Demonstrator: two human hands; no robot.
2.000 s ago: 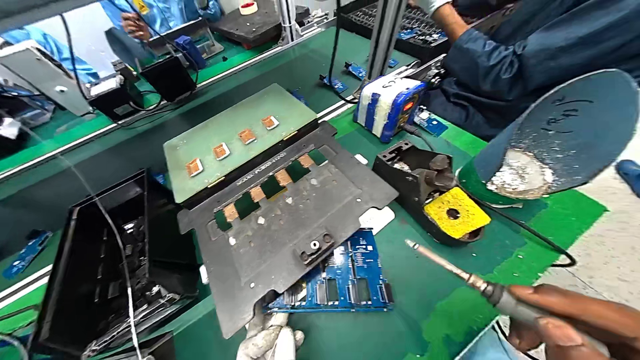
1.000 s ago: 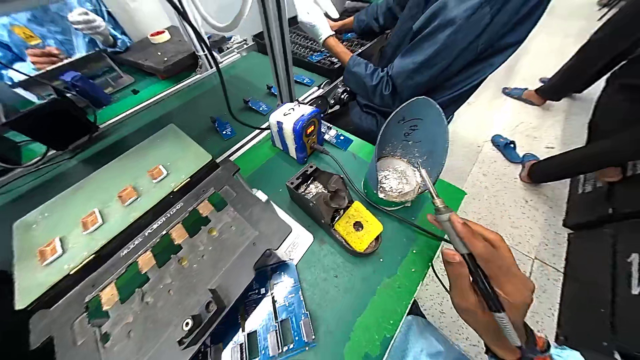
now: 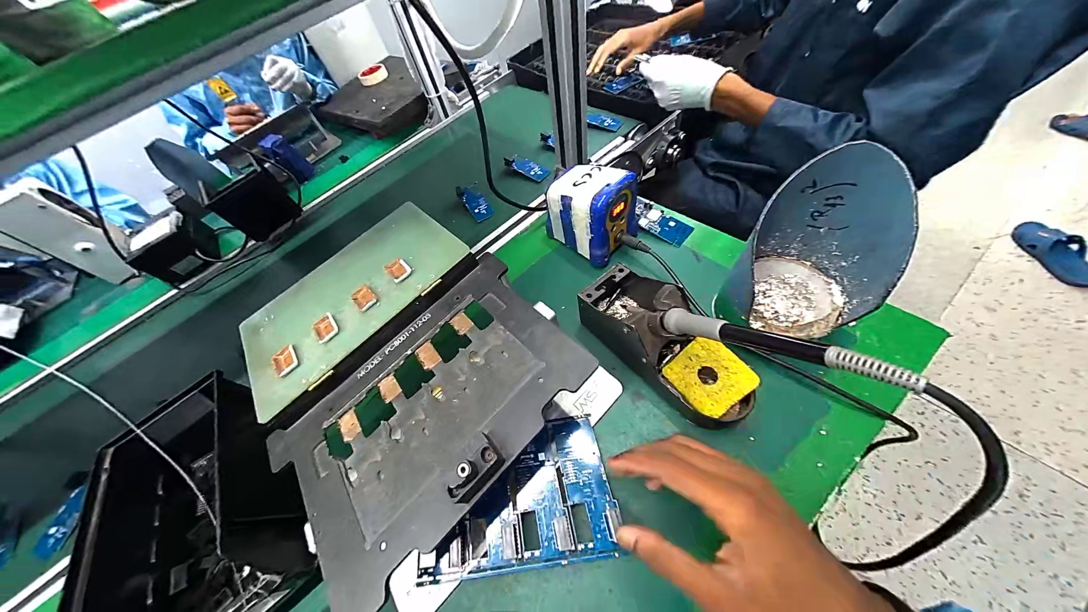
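My right hand (image 3: pixel 739 527) is bare, its fingers apart, with thumb and fingertips beside the right edge of a blue circuit board panel (image 3: pixel 578 476). The panel lies partly under a dark grey fixture plate (image 3: pixel 442 425) with a hinged pale green lid (image 3: pixel 348 310) that bears several small copper-coloured pads. A soldering iron (image 3: pixel 739 333) rests in its black stand (image 3: pixel 625 319), above a yellow sponge (image 3: pixel 710 376). Behind the stand is a blue and white soldering station (image 3: pixel 592 212) with a lit display. My left hand is out of view.
A cut-open blue container (image 3: pixel 837 229) with solder residue stands at the right table edge. A black bin (image 3: pixel 178 510) is at lower left. Small blue boards (image 3: pixel 527 168) lie along the back. A co-worker's gloved hand (image 3: pixel 684 81) is over a black tray. The iron's cable loops off the right edge.
The soldering iron, held in my right hand in both earlier frames, now sits in the stand. My right hand has let go and is beside the blue panel. The gloved left hand seen earliest is out of view.
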